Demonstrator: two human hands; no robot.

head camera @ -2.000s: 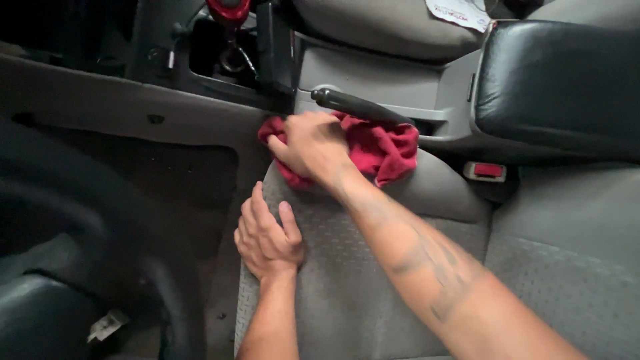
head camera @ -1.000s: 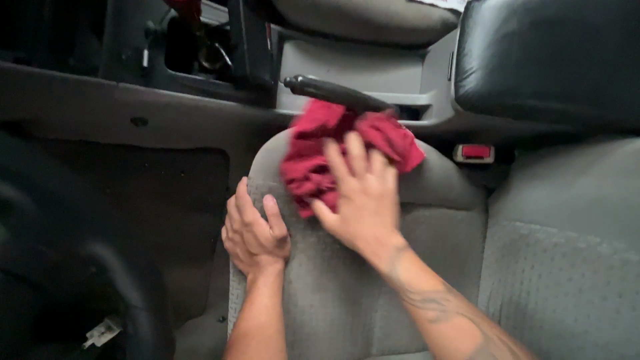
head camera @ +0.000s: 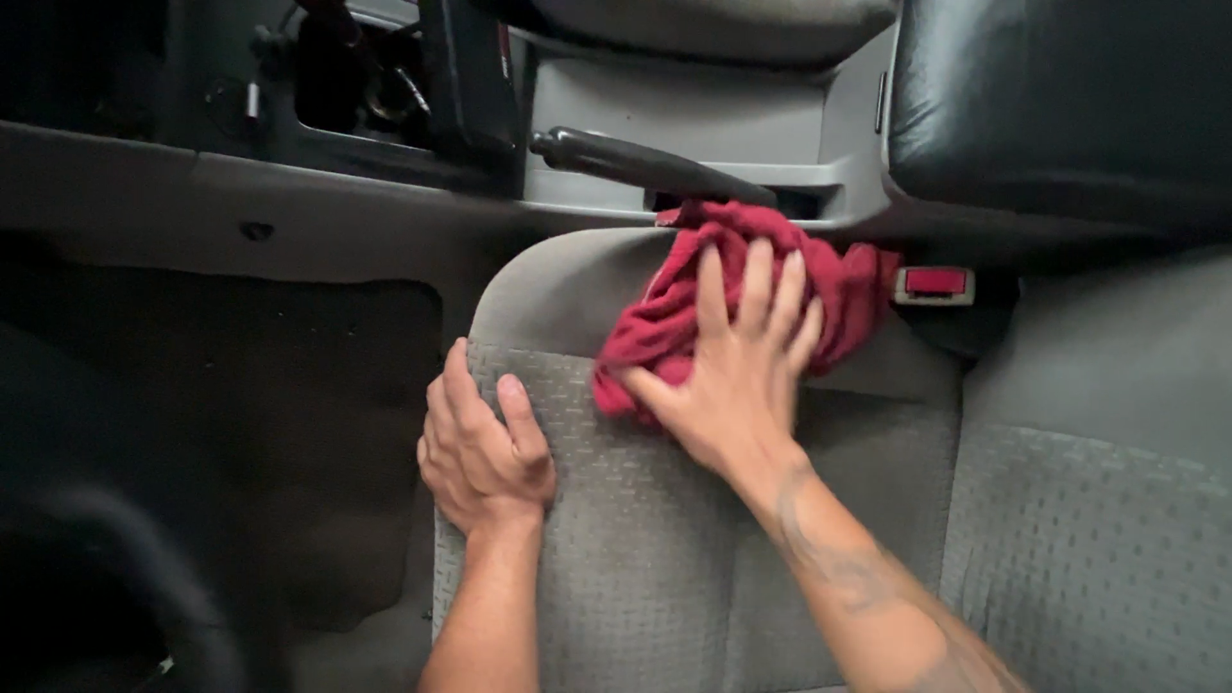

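A grey fabric car seat cushion [head camera: 635, 539] lies below both of my hands. My left hand [head camera: 486, 448] rests on the cushion's front edge, thumb apart from the fingers, holding nothing. With fingers spread, my right hand [head camera: 746, 366] presses flat on a crumpled red cloth [head camera: 847, 298], which covers part of the cushion's side nearest the centre console. The cloth's upper edge reaches the base of the handbrake lever [head camera: 635, 164]; its right end touches the seat belt buckle [head camera: 936, 284].
Beyond the cushion runs the grey centre console [head camera: 674, 111], with a black padded armrest [head camera: 1059, 106] at right. A dark floor mat [head camera: 231, 433] lies left of the seat, partly behind the blurred steering wheel [head camera: 125, 539]. The seat backrest [head camera: 1107, 481] is at lower right.
My right hand and the red cloth have moved right along the cushion from beside the handbrake lever's grip toward the belt buckle. My left hand has stayed on the cushion's front edge.
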